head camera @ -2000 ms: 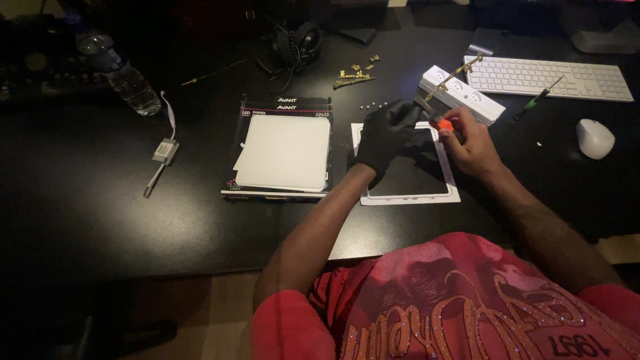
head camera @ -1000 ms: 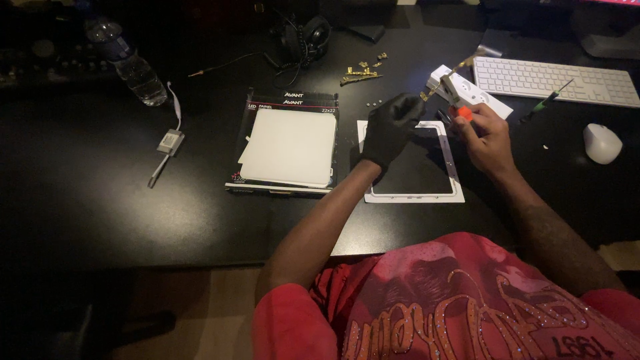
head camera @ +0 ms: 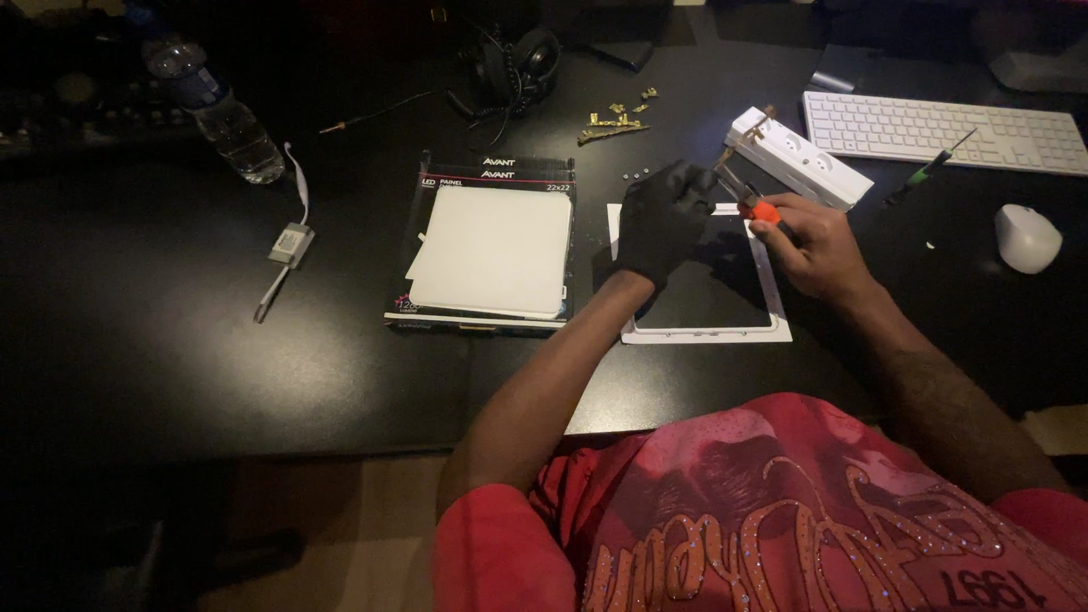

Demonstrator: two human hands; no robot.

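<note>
My left hand (head camera: 667,217), in a black glove, grips a thin brass-coloured metal strip (head camera: 729,155) above the top of a white square frame (head camera: 705,335). With my right hand (head camera: 820,246) I hold pliers (head camera: 752,202) with orange and black handles, their jaws close to the gloved fingertips and the strip. Whether the jaws touch the strip is too small to tell. Small brass pieces (head camera: 614,121) lie beyond the gloved hand, and several tiny metal bits (head camera: 636,174) rest just past the frame. Left of the frame, white square panels (head camera: 497,251) lie on an LED panel box (head camera: 415,183).
A white power strip (head camera: 799,161), keyboard (head camera: 943,127), green screwdriver (head camera: 922,174) and white mouse (head camera: 1027,240) are on the right. Headphones (head camera: 514,72) lie at the back. On the left are a water bottle (head camera: 225,115) and a small LED driver with leads (head camera: 291,245).
Both hands stay together above the frame, with small shifts of the pliers and the brass strip. The view has shifted slightly.
</note>
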